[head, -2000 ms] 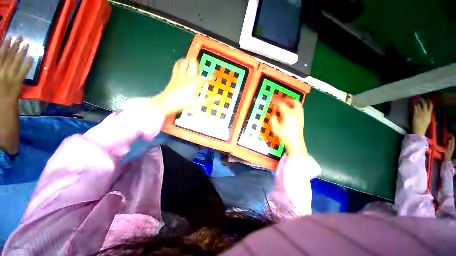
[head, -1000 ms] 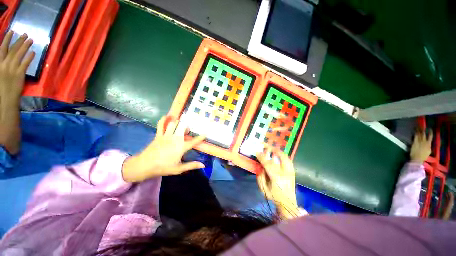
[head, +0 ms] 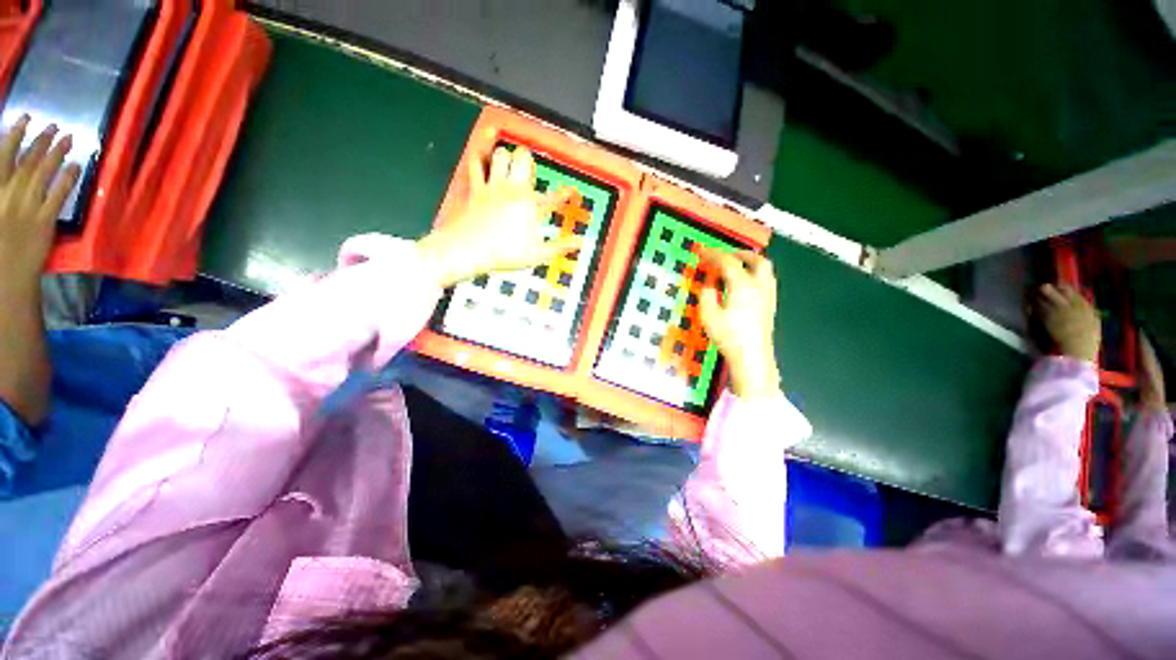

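Note:
Two tablets in orange frames lie side by side on the green bench. The left tablet and the right tablet each show a grid of dark squares on white and green, with an orange patch. My left hand lies over the upper left of the left screen, fingers apart, holding nothing. My right hand is at the upper right part of the right screen, fingers bent with the tips at the glass, holding nothing. Whether every fingertip touches cannot be told.
A white-framed tablet lies on the grey strip behind the bench. Orange frames stand at far left beside another person's hand. At far right, another person's hands are at orange frames. A pale metal bar crosses upper right.
Both hands have moved up from the tablets' near edges onto the screens. The orange patches look smaller than one second ago. The whole view has shifted slightly.

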